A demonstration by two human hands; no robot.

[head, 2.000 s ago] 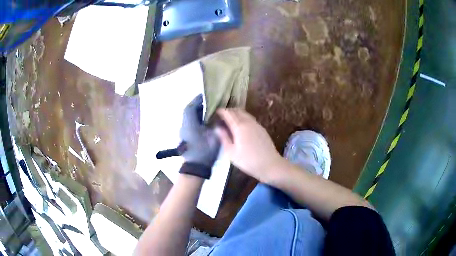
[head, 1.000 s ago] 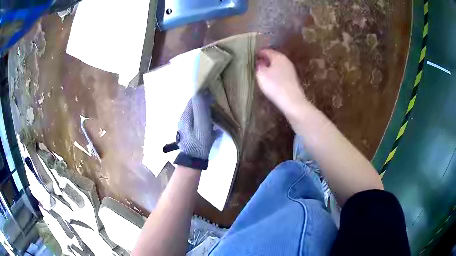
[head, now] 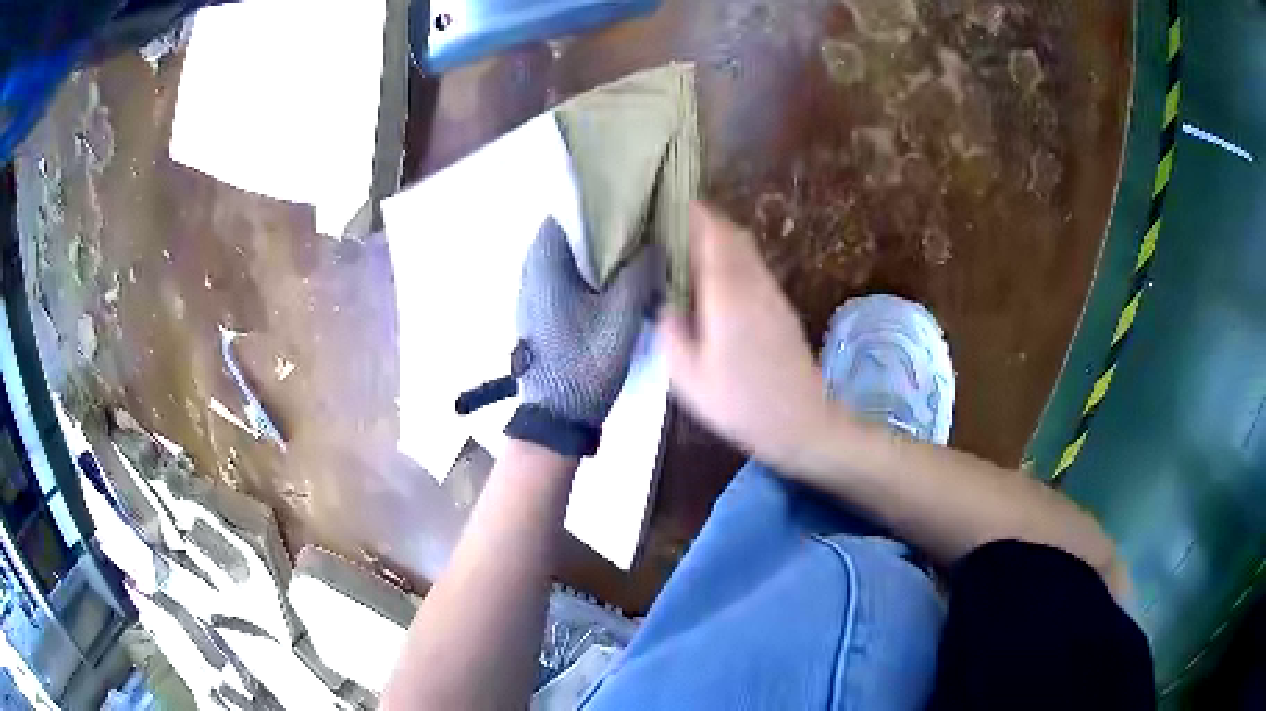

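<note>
A cut fabric bundle (head: 465, 285) with a white paper top and thick tan edge lies on the brown table in front of me. Its upper right part is folded back, showing tan cloth (head: 611, 160). My left hand (head: 583, 327), in a grey mesh glove with a dark strap, lies on the bundle and holds the folded layers; its fingertips are partly hidden. My bare right hand (head: 736, 340) is blurred at the bundle's right edge, close beside my left hand. Whether its fingers grip the edge is unclear.
Another white-topped bundle (head: 278, 104) lies upper left, beside the silver-blue base plate (head: 535, 25) at the top edge. Many tan offcuts (head: 222, 556) lie lower left. Thin paper scraps (head: 250, 389) lie on the table. My white shoe (head: 891, 364) is at the right.
My right hand moved out to the bundle's upper right edge, then came back down beside my left hand. The upper layers were lifted and bunched, and now lie flatter as a fold.
</note>
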